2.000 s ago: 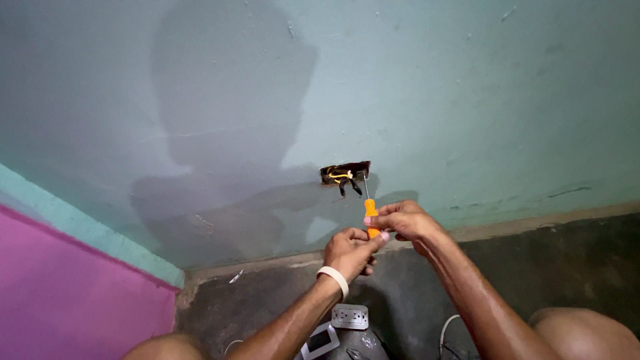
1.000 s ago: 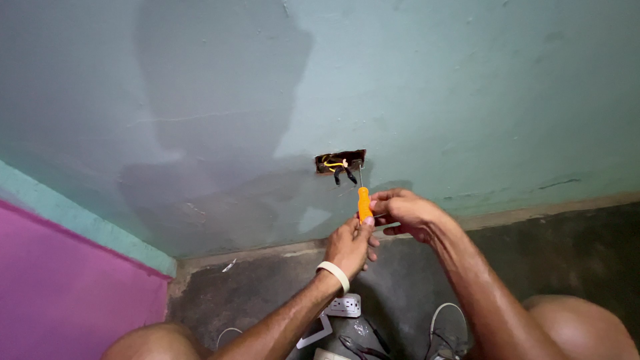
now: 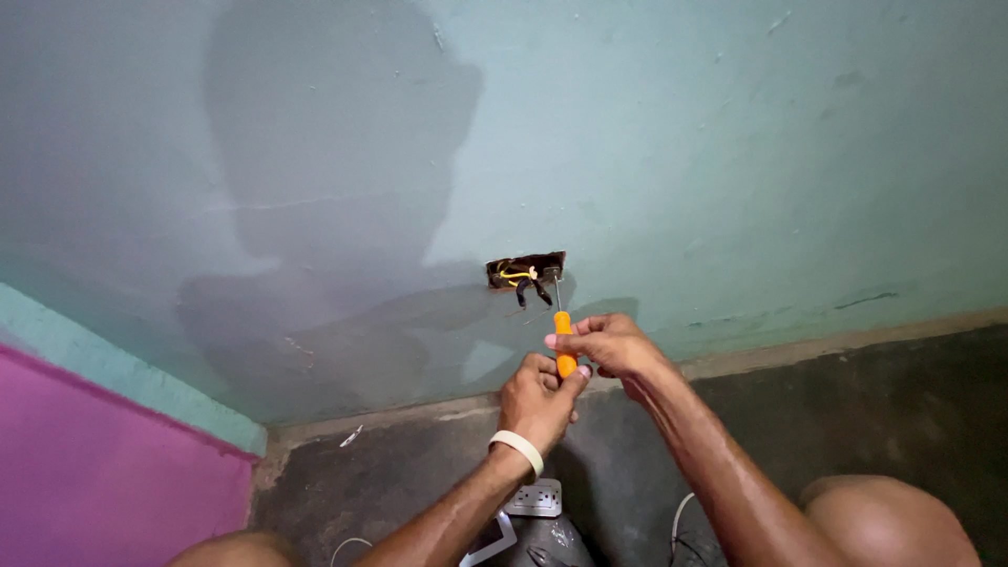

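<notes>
A screwdriver with an orange handle (image 3: 565,354) points up the wall, its metal shaft reaching the right end of a recessed electrical box (image 3: 504,260). My left hand (image 3: 541,400), with a pale wristband (image 3: 517,451) at the wrist, grips the lower end of the handle. Higher on the same handle, the thumb and fingers of my right hand (image 3: 610,345) close around it. Yellow wire (image 3: 516,275) and black taped wire ends (image 3: 535,293) come out of the box opening. Whether the tip sits in a screw is too small to tell.
On the floor below my hands lie a white outlet unit (image 3: 537,498), a white frame (image 3: 494,543) and a tool (image 3: 543,556), partly cut off. A thin white cable (image 3: 679,520) curves at the right. A pink wall (image 3: 110,465) stands at the left, and my knees flank the lower view.
My right hand, beside the handle and partly off it a second ago, is now closed on it. The screwdriver remains at the right end of the wall box.
</notes>
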